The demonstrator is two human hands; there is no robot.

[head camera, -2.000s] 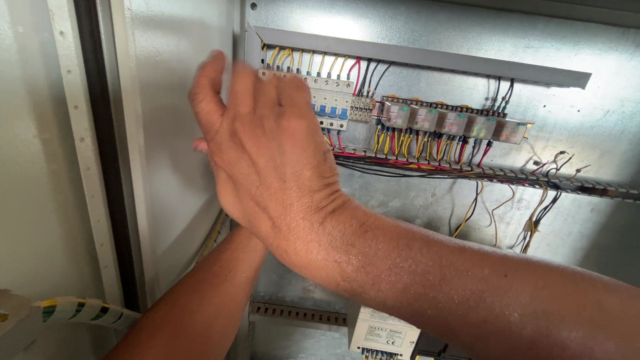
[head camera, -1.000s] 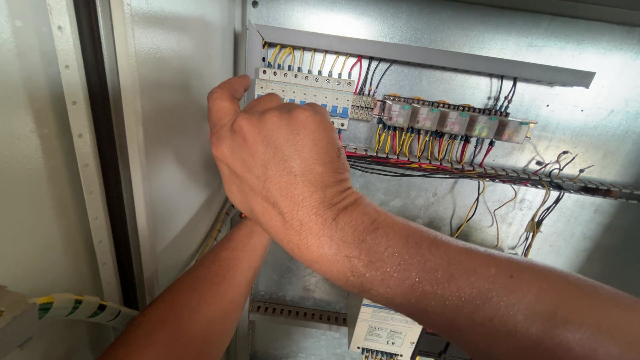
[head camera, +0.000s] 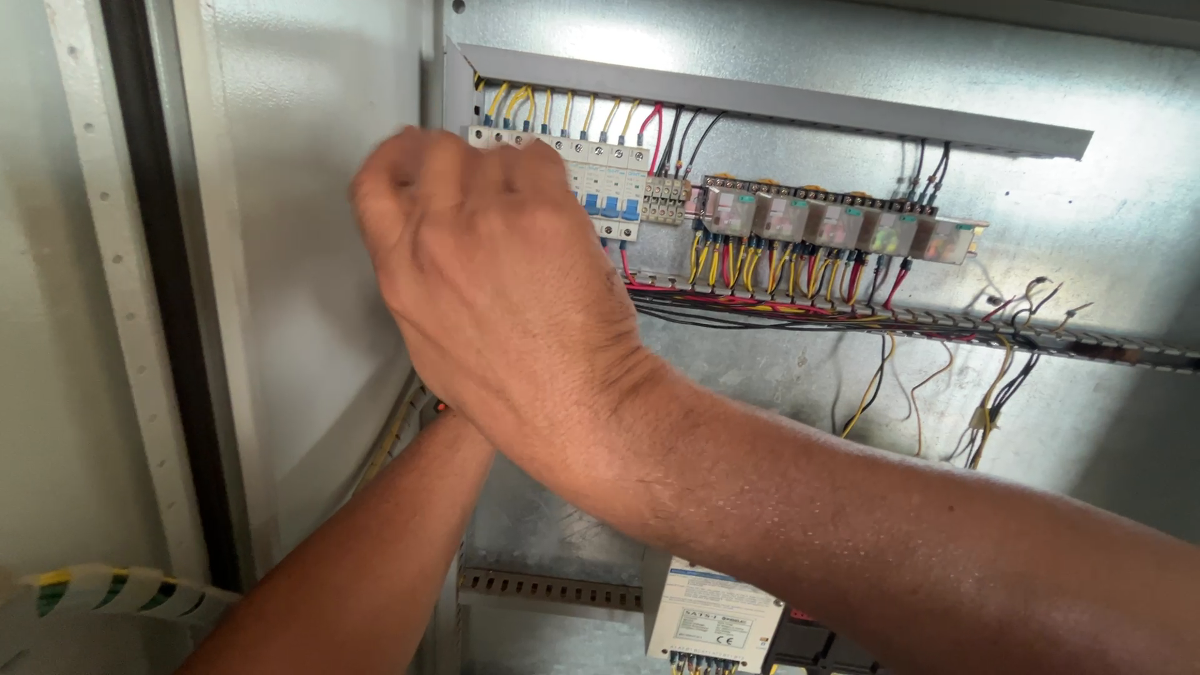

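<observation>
My right hand (head camera: 506, 291) is raised in front of the left end of a row of miniature circuit breakers (head camera: 609, 187), its fingers curled and slightly blurred. What those fingers touch or hold is hidden behind the hand. My left forearm comes up from the bottom and passes behind the right wrist; the left hand itself is covered. Yellow wires (head camera: 567, 112) with blue ferrules enter the breakers from above. Beside the breakers sit terminal blocks (head camera: 666, 200), then a row of clear plug-in relays (head camera: 783, 216) with yellow, red and black wires below.
A grey wiring duct cover (head camera: 778, 103) runs above the breakers. Below the relays, a slotted duct (head camera: 1106, 347) carries wires, and loose wire ends (head camera: 1031, 300) stick out. A white labelled device (head camera: 717, 614) is mounted lower down. The cabinet's side wall (head camera: 309, 234) and a wrapped cable bundle (head camera: 112, 595) are at left.
My right hand's fingers have shifted and turned in front of the breakers, and the hand now covers more of their left end than one second ago. The left forearm stays low behind it.
</observation>
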